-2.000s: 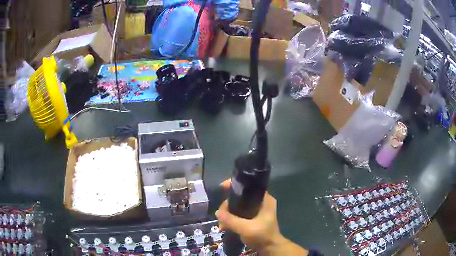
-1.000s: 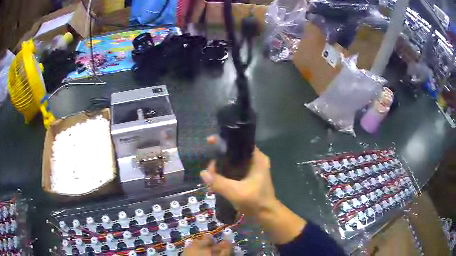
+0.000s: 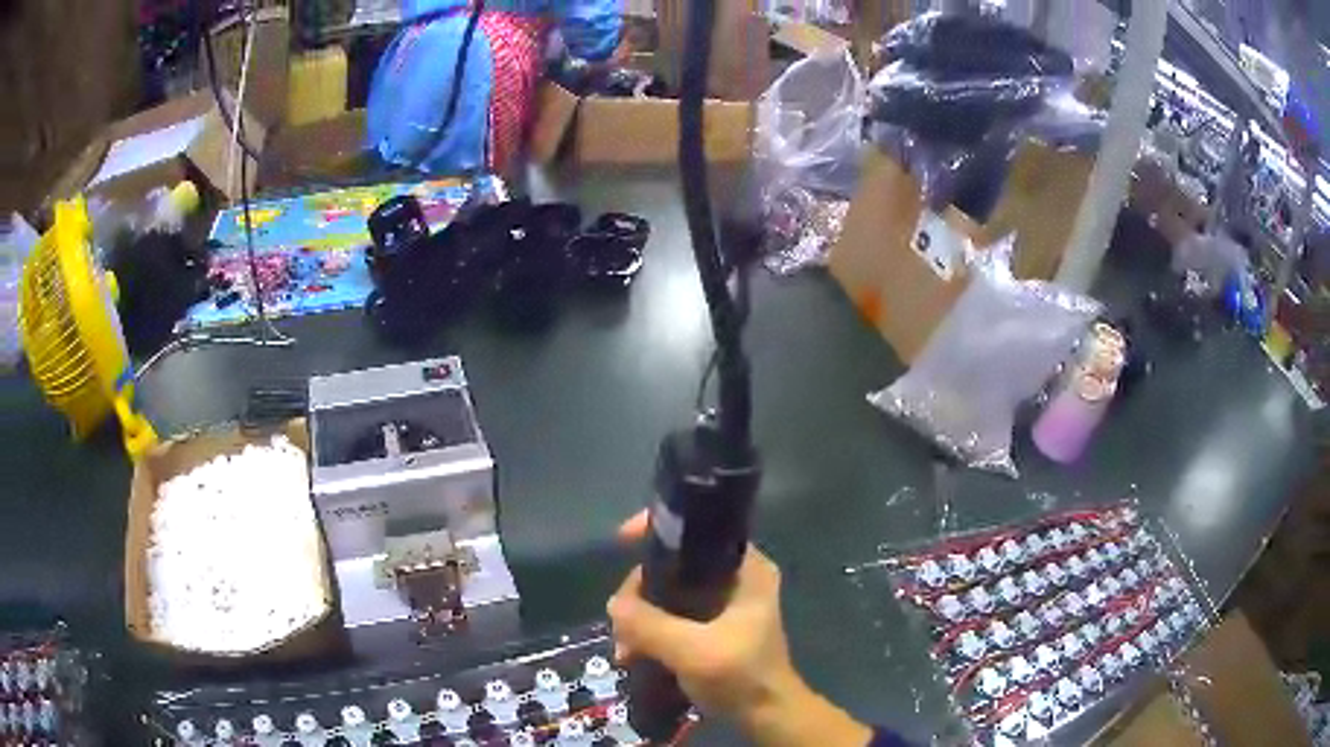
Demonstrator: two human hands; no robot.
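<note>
My right hand (image 3: 715, 635) is wrapped around the black electric screwdriver (image 3: 697, 533), held upright with its thick black cable running up. Its lower end is over the right end of a clear tray of small motor assemblies (image 3: 398, 718) at the bottom edge; the tip is hidden or too blurred to tell. The rows show round white tops. The grey screw feeder (image 3: 409, 504) stands behind the tray, with a brown carton of small white parts (image 3: 234, 547) at its left. My left hand is not in view.
A second tray of wired units (image 3: 1043, 620) lies at right, another at the far left edge. A yellow fan (image 3: 70, 329), black parts heap (image 3: 489, 263), colourful mat, plastic bag (image 3: 985, 358), pink-lilac bottle (image 3: 1079, 394) and cartons surround the bench. A person in blue stands beyond.
One second ago the view sat lower and showed more of the near tray, with my left hand's fingers beside the screwdriver's lower end. They are now out of view. My right hand keeps its grip.
</note>
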